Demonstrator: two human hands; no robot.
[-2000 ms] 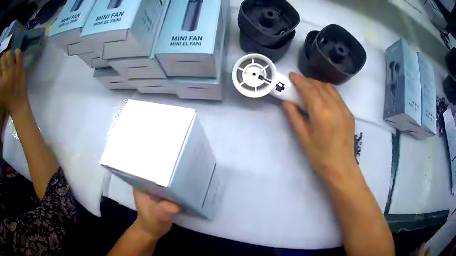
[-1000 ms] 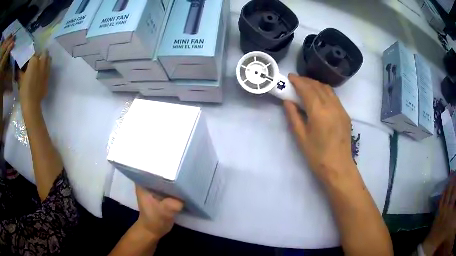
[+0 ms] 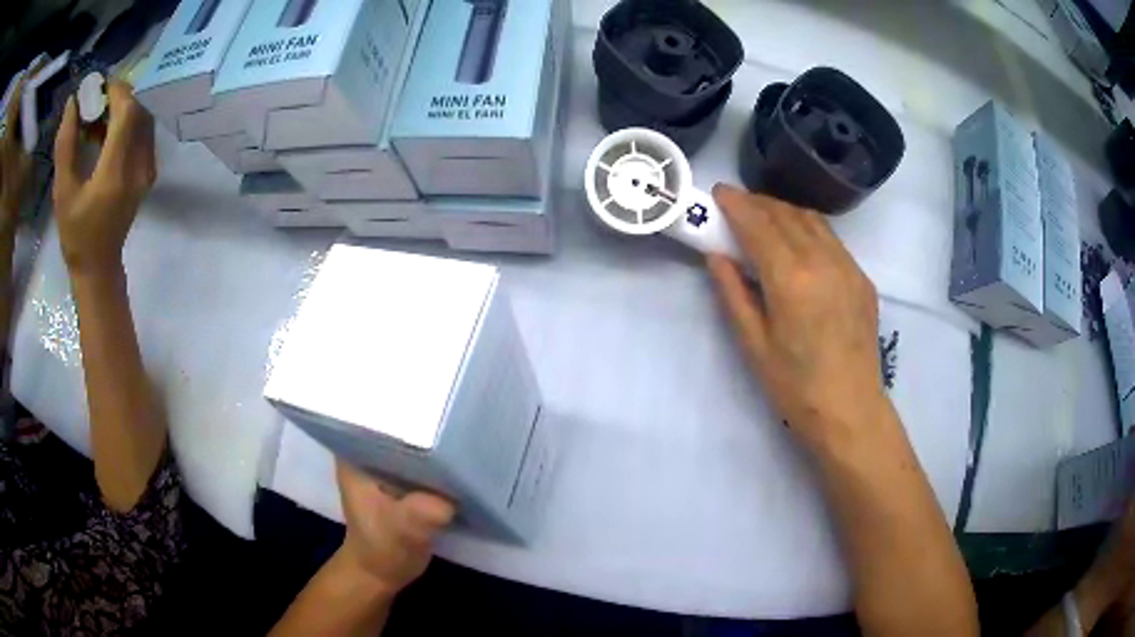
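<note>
My left hand holds a light blue and white carton at its near lower side. The carton's white end faces up and is closed; my left fingers are mostly hidden by it. My right hand is closed around the handle of a white handheld mini fan, to the right of the carton. The fan's round spoked head points left, and a small dark mark shows near its neck. The handle's far end is hidden under my right hand.
Stacked "MINI FAN" cartons stand behind the held carton. Dark inner trays sit in two stacks behind the fan. More cartons stand at the right. Small dark parts lie beside my right wrist. Another person's hand holds a small white piece at the left.
The held carton and the fan have shifted very slightly right since the first frame. The neighbour's hand at the left has risen and now holds a small white piece. A carton now shows at the lower right.
</note>
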